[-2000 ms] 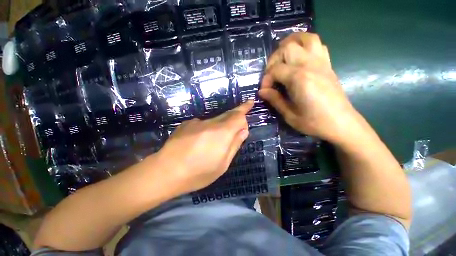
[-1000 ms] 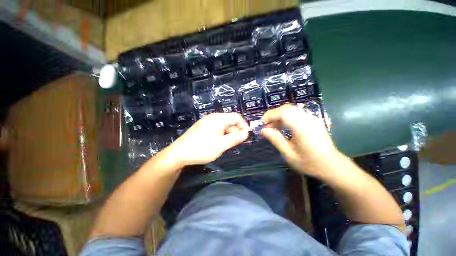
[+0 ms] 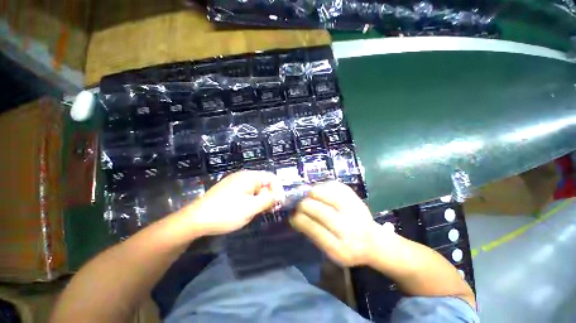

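Note:
A black tray (image 3: 189, 129) holds rows of black units under clear, glaring film. My left hand (image 3: 234, 200) is over its near edge, fingertips pinched together; what they hold is too blurred to tell. My right hand (image 3: 335, 224) is just to the right, fingers curled on a small shiny film-like piece (image 3: 294, 194) between the hands. A dark, blurred sheet (image 3: 268, 249) shows below my hands, over my lap; its upper part is hidden by them.
A white rounded object (image 3: 83, 105) and a flat pinkish-brown item (image 3: 82, 167) lie left. Cartons (image 3: 25, 189) stand far left. Cardboard (image 3: 208, 43) and film-covered black trays (image 3: 404, 16) lie beyond. The green bench (image 3: 455, 113) extends right. A black tray with white spots (image 3: 442, 234) sits below its edge.
The view has shifted, showing more beyond the tray. My hands have moved from over the units to the tray's near edge. A dark sheet now shows clearly below them.

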